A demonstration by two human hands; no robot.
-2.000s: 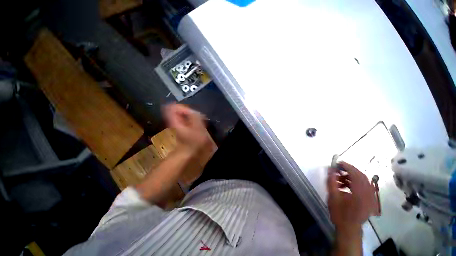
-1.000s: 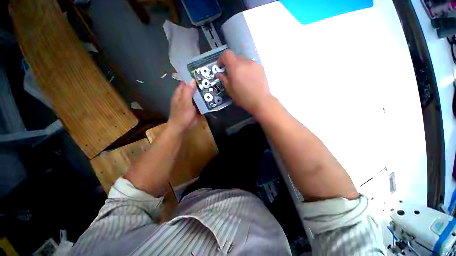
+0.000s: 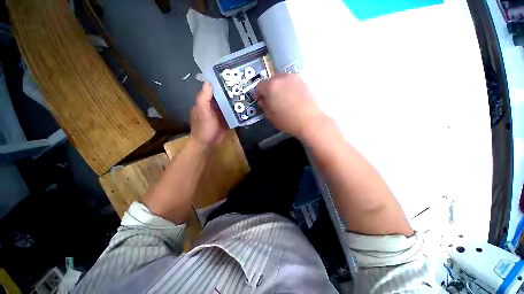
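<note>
A grey parts drawer (image 3: 224, 106) juts out from under the table's left end. It holds several round metal bobbins (image 3: 239, 107) and small parts. My left hand (image 3: 208, 118) is against the drawer's left outer side, thumb up near the rim. My right hand (image 3: 287, 103) is over the drawer's right edge with its fingertips down among the parts. The fingertips are partly hidden, so I cannot tell whether they pinch anything.
The white table (image 3: 402, 115) fills the right side, with a blue piece (image 3: 390, 7) at its top. The sewing machine head (image 3: 482, 261) is at bottom right. Wooden boards (image 3: 80, 86) lie at left. A pale sheet (image 3: 208, 43) hangs behind the drawer.
Both hands came from apart, the right from the machine area, to the drawer. Over the last second my right fingers moved from the drawer's upper part down towards its lower right.
</note>
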